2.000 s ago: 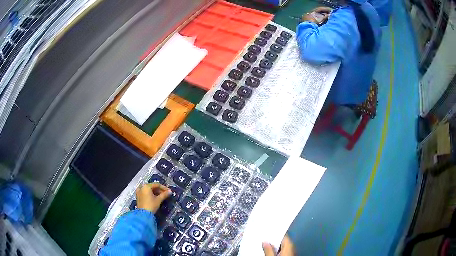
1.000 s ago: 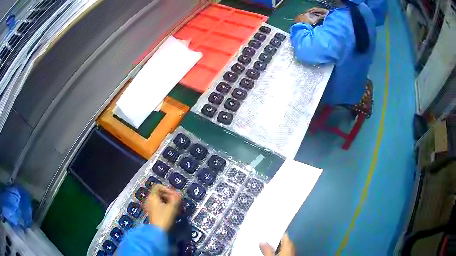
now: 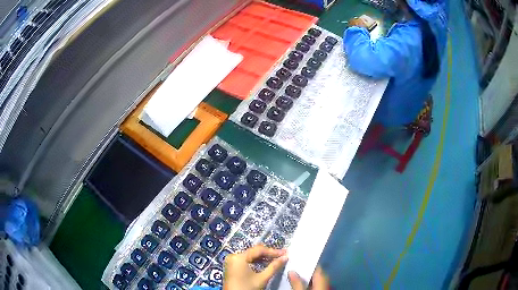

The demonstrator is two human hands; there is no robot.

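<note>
My right hand [image 3: 309, 280] is at the bottom edge, partly cut off, and holds a white sheet [image 3: 318, 221] that slants over the right side of the blister tray [image 3: 262, 218]. My left hand [image 3: 253, 269] is just left of it, thumb and forefinger together at the sheet's left edge. Whether a tiny piece is between these fingertips cannot be told. Black parts [image 3: 211, 197] fill the tray's left rows; the pockets nearer the sheet show silver. My left hand hides some lower pockets.
A second tray [image 3: 335, 107] with black parts lies farther up. A person in a blue smock [image 3: 377, 51] sits beside it on a red stool [image 3: 404, 156]. Loose white paper [image 3: 190, 82] lies on an orange frame [image 3: 164, 158]. A black tray [image 3: 130, 175] and red-orange tray [image 3: 253, 42] are nearby.
My left hand has moved right, from over the black parts to the white sheet's edge, uncovering the left rows. The sheet now looks narrower and tilted differently. The view has shifted slightly.
</note>
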